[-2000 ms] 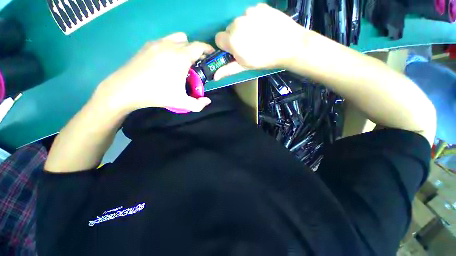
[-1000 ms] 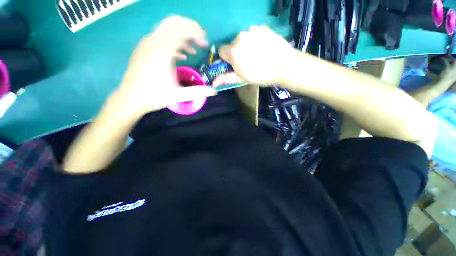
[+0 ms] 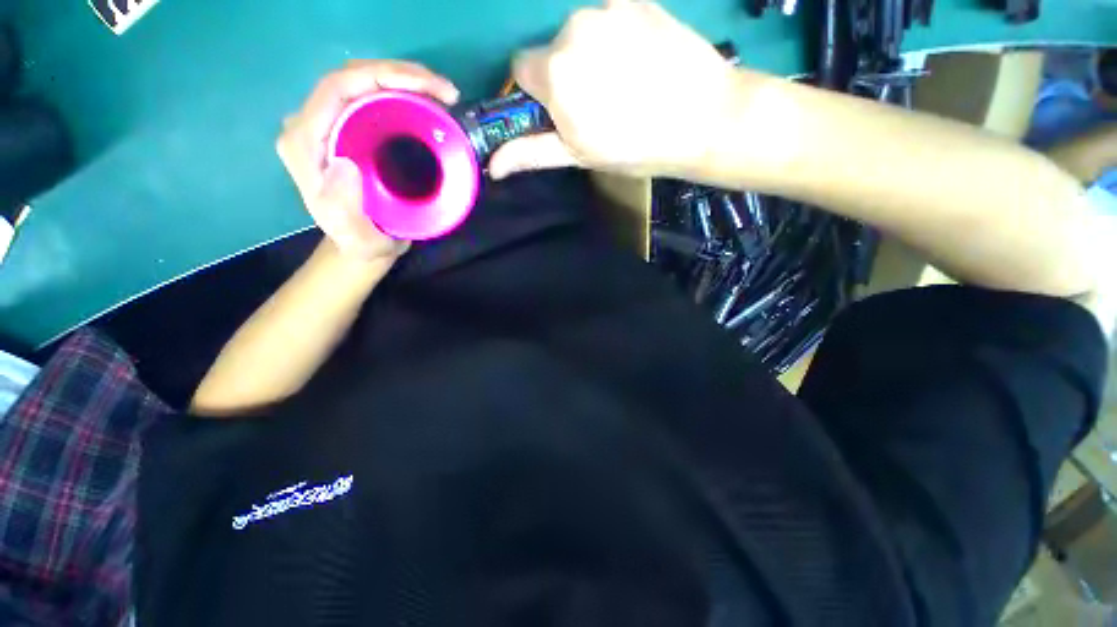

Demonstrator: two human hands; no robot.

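A hair dryer body with a bright pink flared ring (image 3: 456,184) and a dark round centre is held over the bench's front edge, its ring facing up. My left hand (image 3: 349,159) is wrapped around the ring from the left. A black handle part (image 3: 506,126) with a small bluish-green board sticks out to the right of the ring. My right hand (image 3: 625,98) grips the far end of this handle part and hides it. A bit of orange wire shows beside my right fingers.
The green bench (image 3: 184,159) curves in front. A pale sheet with black strips (image 3: 120,12) lies at the top left. Glossy black handle shells (image 3: 845,37) lie at the upper right. A carton of black parts (image 3: 759,263) stands below the bench edge. Plaid cloth (image 3: 80,453) shows at the left.
The pink ring has turned to face the camera, and the dryer body has moved up and left. My left hand has closed around the ring. My right hand has kept hold of the handle part.
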